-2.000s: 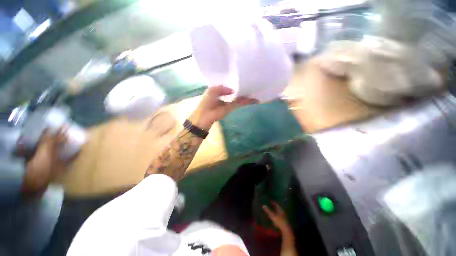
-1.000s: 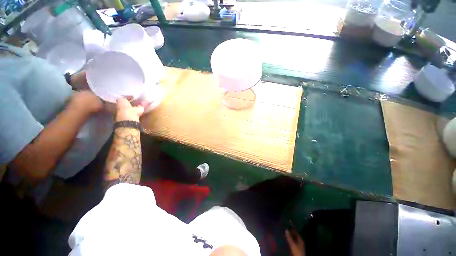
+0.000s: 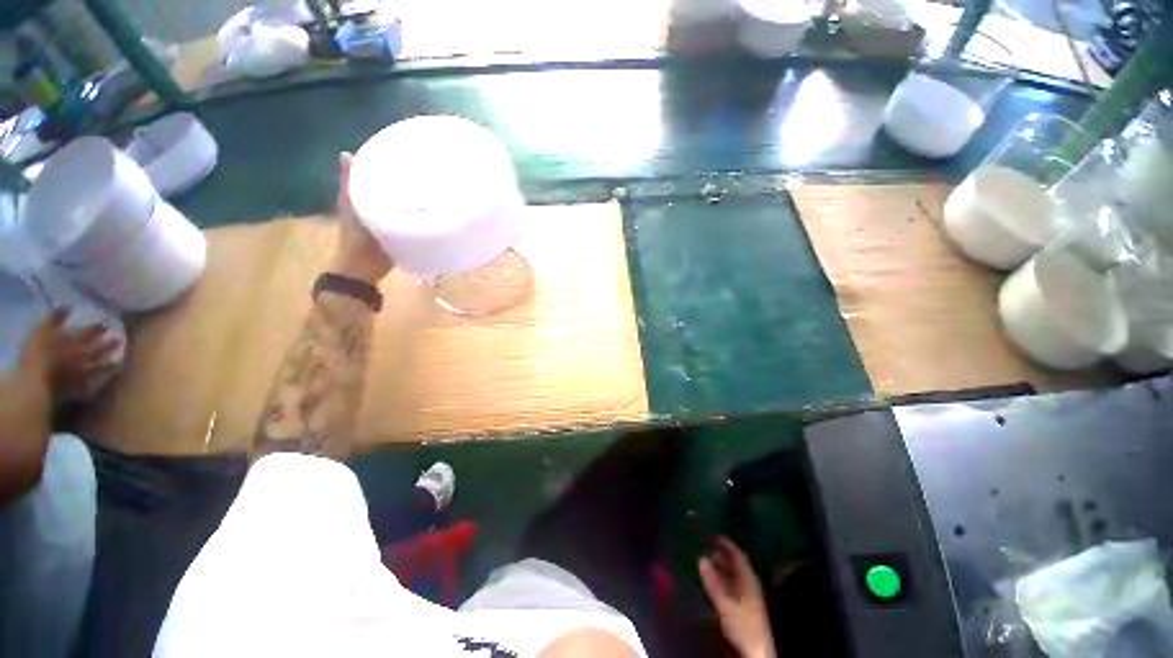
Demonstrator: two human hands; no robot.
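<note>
A glossy white bowl (image 3: 437,193) is on the tan cardboard, with a clear plastic ring (image 3: 484,284) showing below its near edge. My left hand (image 3: 360,234) is at the bowl's left side, fingers wrapped against it and partly hidden behind it. I cannot tell whether the bowl is lifted. My right hand (image 3: 732,589) hangs low below the bench edge, empty, with fingers apart.
White bowls (image 3: 109,225) lie at the left beside a person's hand (image 3: 80,352). White-and-clear pieces (image 3: 1061,306) stand on cardboard (image 3: 888,289) at right. The machine has a green button (image 3: 882,581) and plastic film (image 3: 1096,602).
My left hand has left the white bowls beside the other person and moved right to the bowl with the clear ring. The view has turned right, showing more of the machine.
</note>
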